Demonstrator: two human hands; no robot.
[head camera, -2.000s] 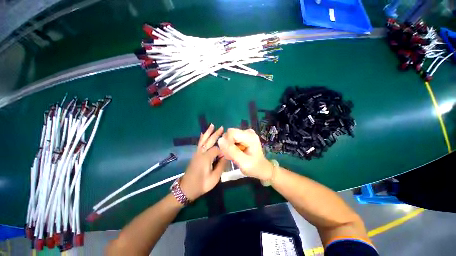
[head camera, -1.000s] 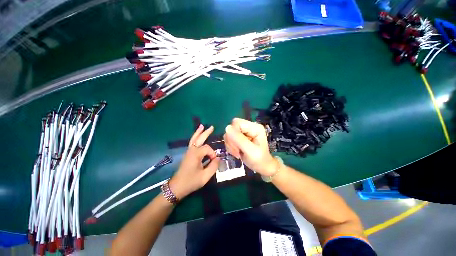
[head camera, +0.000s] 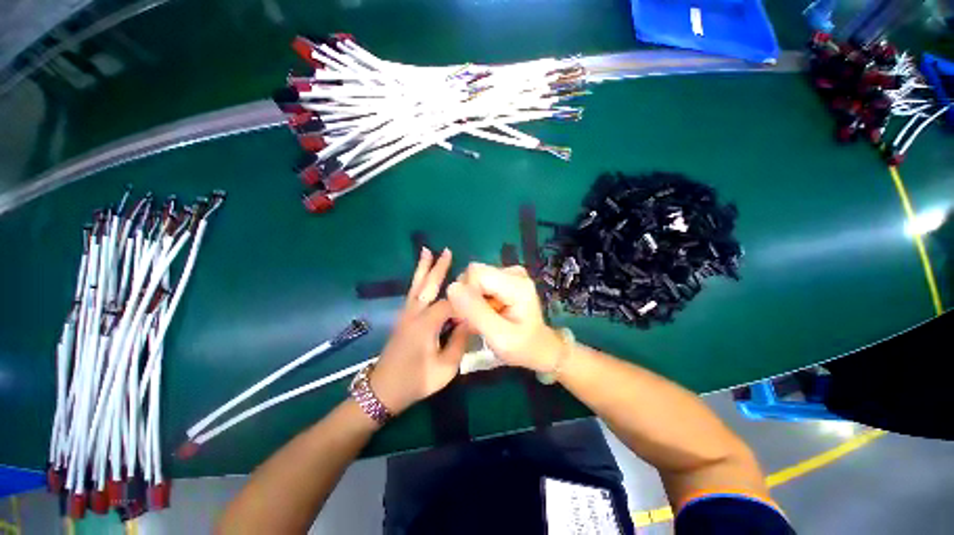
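Note:
A white cable runs from its red connector at the lower left up to my left hand, which grips its other end between thumb and forefinger. My right hand touches the left at the fingertips, its fingers curled; what it holds is hidden. Below them a small white plate shows partly, with black tape around it. A second white cable with a dark tip lies beside the first. A heap of black connector housings lies right of my hands.
A fanned cable bundle lies at top centre, red ends left. Another cable bundle lies at far left. A blue tray is at the back. Dark red harnesses and a yellow line are at far right.
A second ago my hands were a little apart and more of the white plate showed; now they are together over it. The view has also shifted slightly.

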